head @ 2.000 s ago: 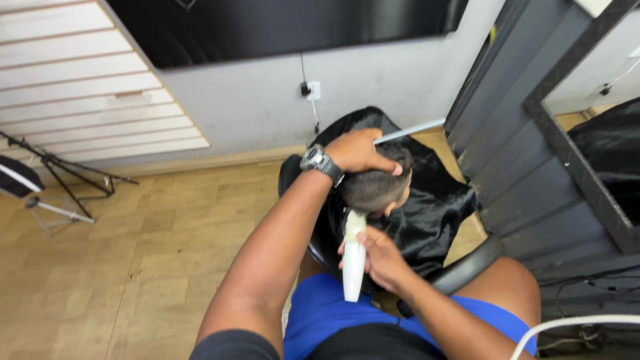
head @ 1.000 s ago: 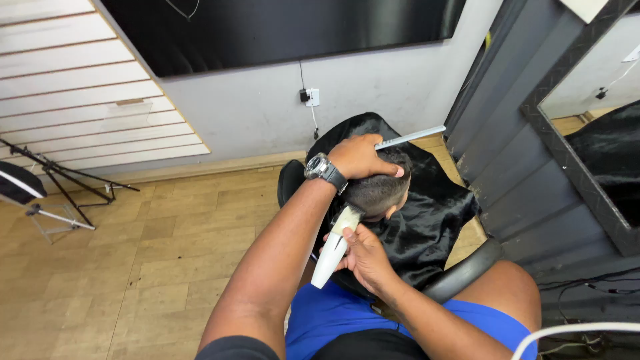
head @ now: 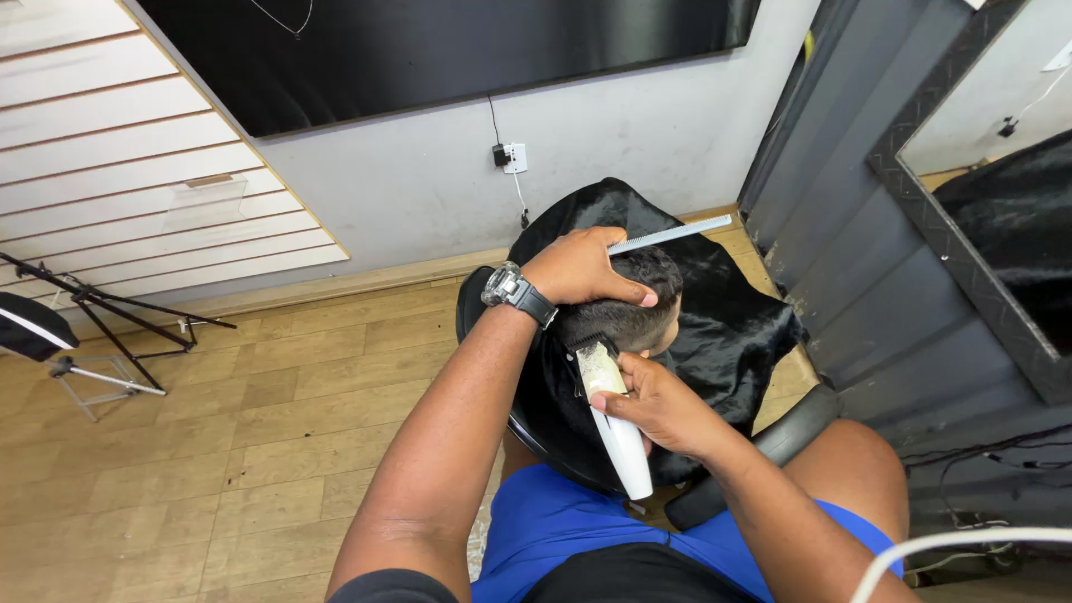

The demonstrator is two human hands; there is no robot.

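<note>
A seated person's head [head: 615, 318] with short dark hair is below me, and a black cape [head: 720, 327] covers the body. My left hand [head: 586, 268], with a watch on its wrist, rests on top of the head and holds a light-coloured comb [head: 674, 234] that points up to the right. My right hand [head: 662, 402] grips a white hair clipper [head: 620, 435]. The clipper's dark guard touches or nearly touches the short hair at the back of the head. Hair clippings lie on the clipper's upper part.
The black chair's armrest [head: 796, 427] is beside my right forearm. A white cable [head: 946, 540] curves at the lower right. A framed mirror [head: 930, 176] hangs on the right wall. At the left, a black tripod [head: 109, 301] stands on the wooden floor [head: 276, 402].
The clipper has turned from a lower-left slant to a lower-right slant, and my right hand has turned with it. My left hand stays on the head with the comb.
</note>
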